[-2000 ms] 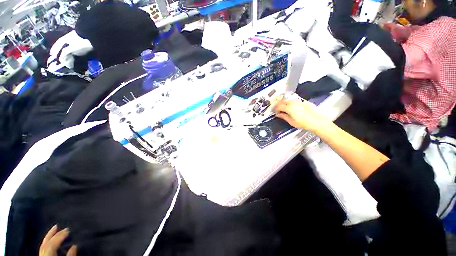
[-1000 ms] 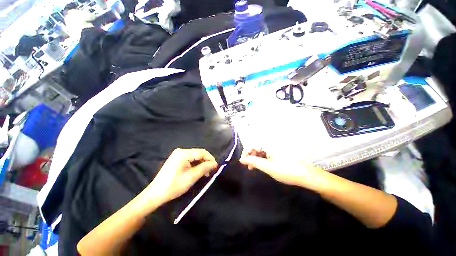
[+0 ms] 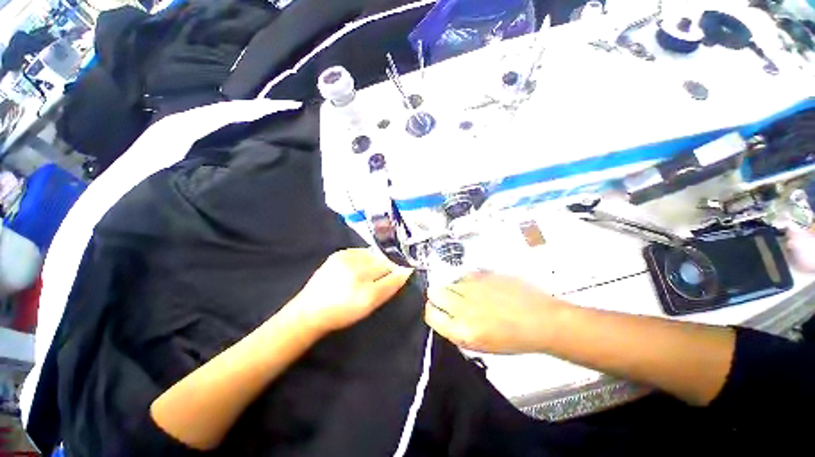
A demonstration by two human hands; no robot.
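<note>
The black garment body point(image 3: 223, 268) covers the lap and the table's left side. White piping point(image 3: 417, 393) runs down it from between my hands. The white sewing machine head point(image 3: 572, 116) with a blue stripe stands above. My left hand point(image 3: 356, 287) is at the needle area, fingertips on the black cloth just left of the piping. My right hand point(image 3: 491, 312) is close beside it, fingers closed at the piped edge. The needle and presser foot are largely hidden by the fingertips and machine head.
A black phone-like device point(image 3: 719, 268) lies on the white table right of my right hand. Dark-handled snips point(image 3: 625, 220) lie under the machine arm. A purple container point(image 3: 474, 27) stands behind the machine. A broad white fabric band point(image 3: 116, 174) curves along the left. A blue crate point(image 3: 49, 205) is at far left.
Both hands have moved up along the piped edge to the needle area and closer together. The view has moved nearer to the machine head. Earlier, my right hand was by the machine's control panel.
</note>
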